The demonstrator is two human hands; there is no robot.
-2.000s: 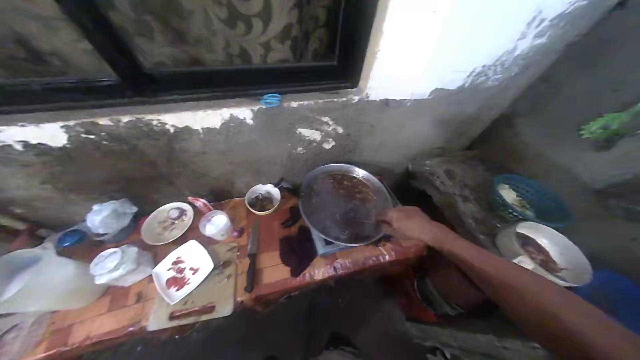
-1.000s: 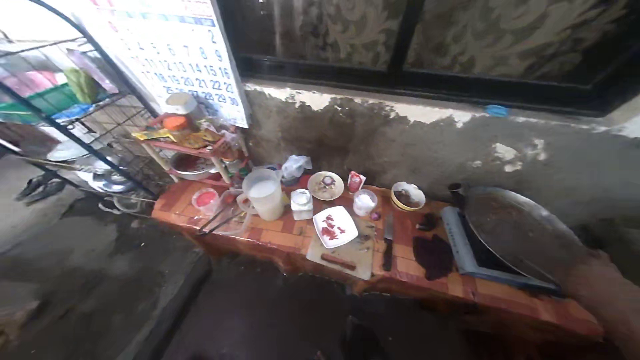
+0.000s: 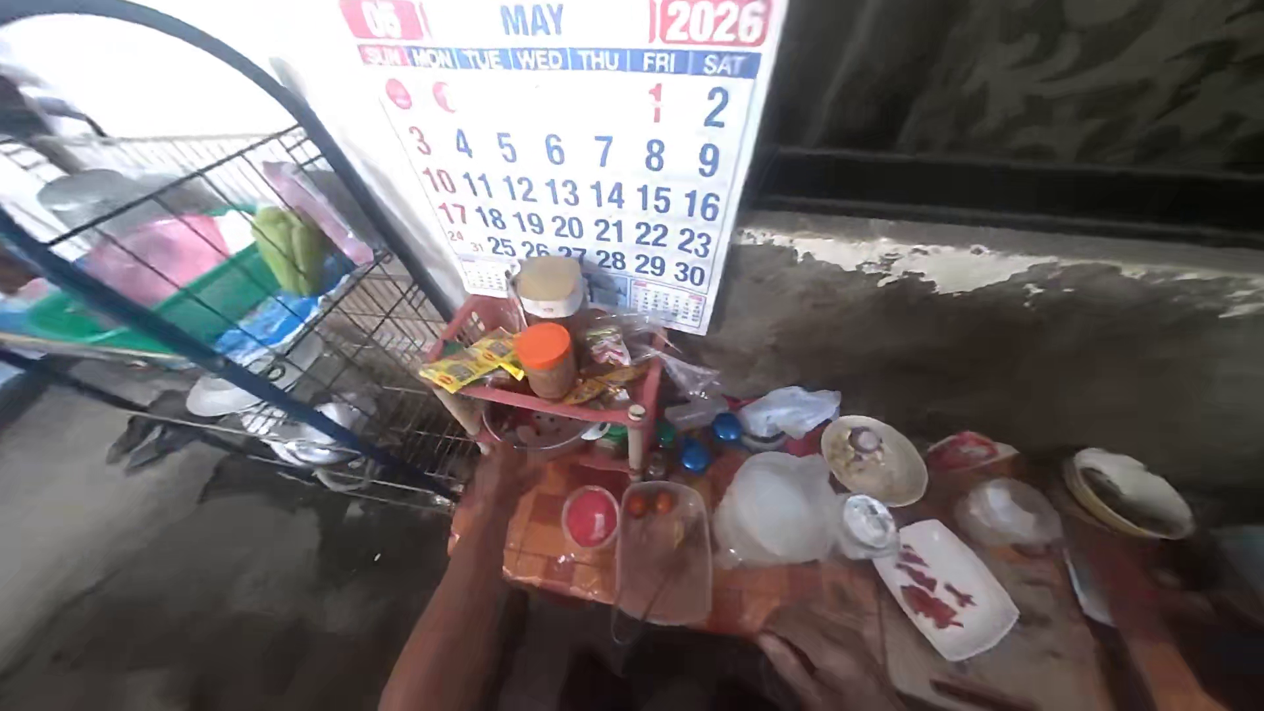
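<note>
My left hand [image 3: 501,479], blurred, reaches to the left end of the table beside the small red plastic rack [image 3: 533,398]; its fingers are not clear. Under the rack's shelf stands a bowl [image 3: 533,427], partly hidden. My right hand [image 3: 829,657] is low over the table's front edge, left of the wooden cutting board [image 3: 1052,642], with thumb and fingers apart and nothing seen in it. A white dish with red pieces [image 3: 953,592] rests on the board. Between the hands are a clear plastic container [image 3: 665,568] and a small tub with red contents [image 3: 591,516].
An orange-lidded jar [image 3: 546,357] and yellow sachets [image 3: 472,360] sit on the rack. A cloudy plastic pitcher [image 3: 778,509], a lidded jar [image 3: 869,525], a bowl with an onion [image 3: 877,462] and a knife blade [image 3: 1086,588] are rightward. A wire shelf [image 3: 222,370] stands left.
The view has swung far left. My right hand, at the rim of the large pan two seconds ago, is now by the cutting board. My left hand has come into view beside the rack.
</note>
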